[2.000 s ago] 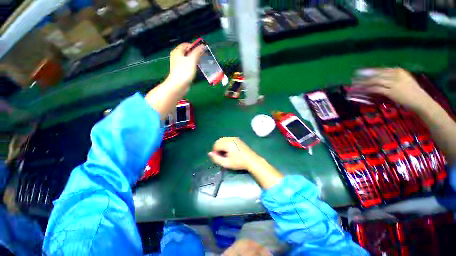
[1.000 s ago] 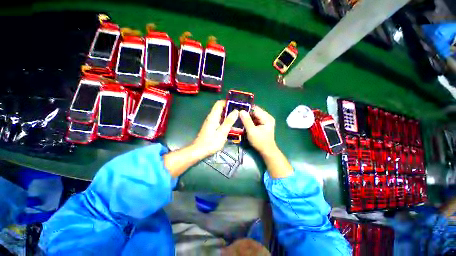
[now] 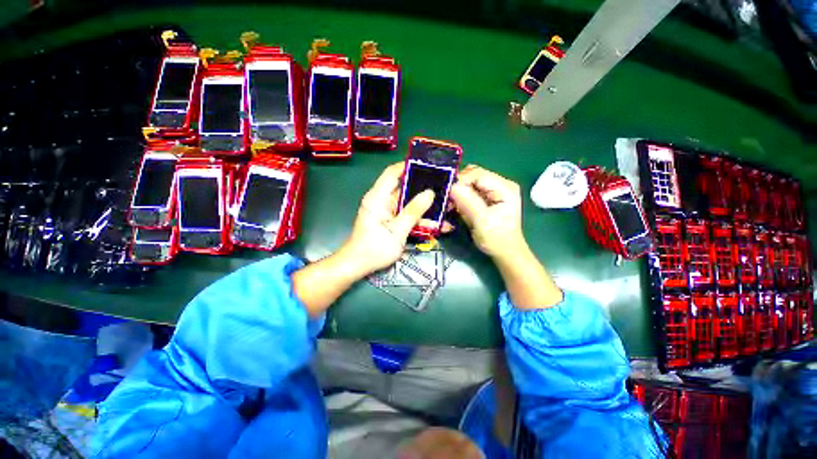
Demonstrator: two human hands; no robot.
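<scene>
My left hand (image 3: 385,215) holds a red phone housing (image 3: 434,158) with a dark screen bordered in white; the thumb lies on the screen. Its round dark area points away from me and a yellow tail shows at the near end. My right hand (image 3: 489,210) is at the housing's right edge with its fingers curled; I cannot tell whether it grips the housing or something small. Thin clear frames (image 3: 415,285) lie on the green bench just below my hands.
Two rows of stacked red units (image 3: 199,203) stand at left beside a black tray (image 3: 63,152). A white rounded item (image 3: 560,186), a smaller red pile (image 3: 622,215) and a tray of red housings (image 3: 717,260) are at right. A lone unit (image 3: 540,69) lies by the grey post (image 3: 600,58).
The left arm came back from the far side to the middle with a unit. Since one second ago, my right thumb has left the screen and that hand has shifted to the housing's right edge.
</scene>
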